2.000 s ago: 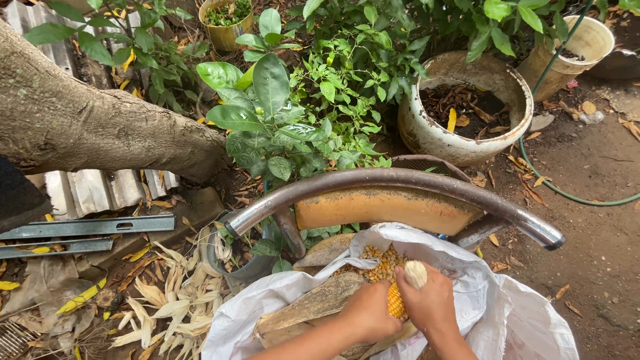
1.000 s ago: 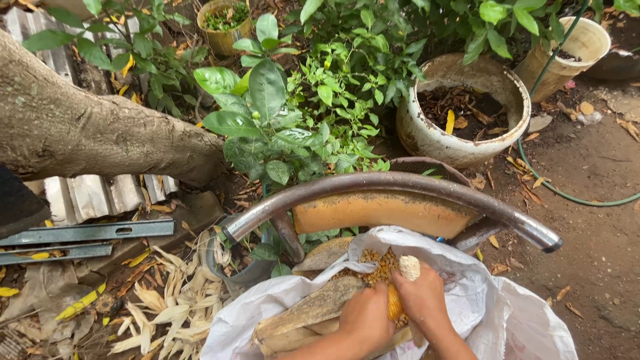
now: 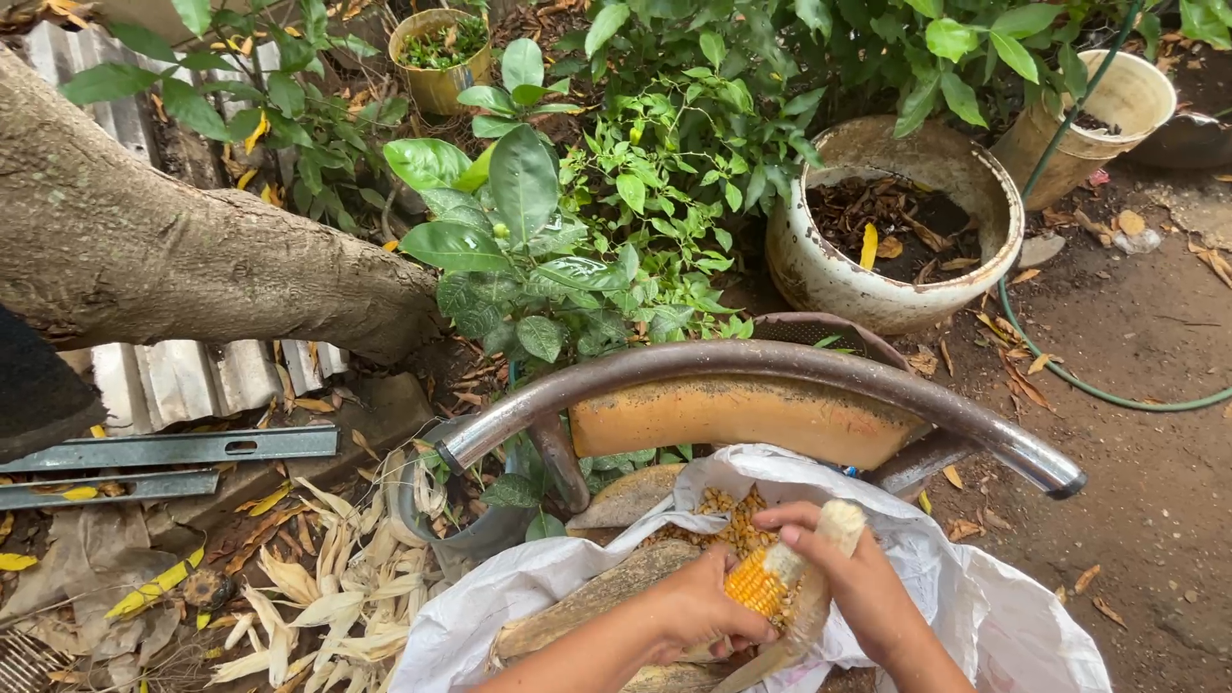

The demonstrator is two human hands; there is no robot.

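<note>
A partly shelled ear of dried corn [image 3: 756, 583] is held over an open white woven sack [image 3: 1001, 597]. My left hand [image 3: 707, 602] is closed around the end with yellow kernels. On the bare upper end of the cob, my right hand [image 3: 842, 568] rests with its fingers curled around it. Below the ear, a wooden piece [image 3: 780, 654] slants down between the hands. Loose kernels [image 3: 736, 520] lie in the sack behind the hands. Under my left forearm is a thick piece of wood [image 3: 587, 602].
A chair with a curved metal tube [image 3: 751, 358] stands behind the sack. Dry corn husks [image 3: 327, 606] lie at the left near a grey bucket [image 3: 472, 539]. Farther off are a tree trunk [image 3: 192, 241], metal channels [image 3: 183, 448], a rusty white pot [image 3: 866, 289] and a green hose [image 3: 1088, 385].
The fingers of my right hand have loosened and lifted on the cob. More of the bare cob and the yellow kernels shows between my hands than a second ago.
</note>
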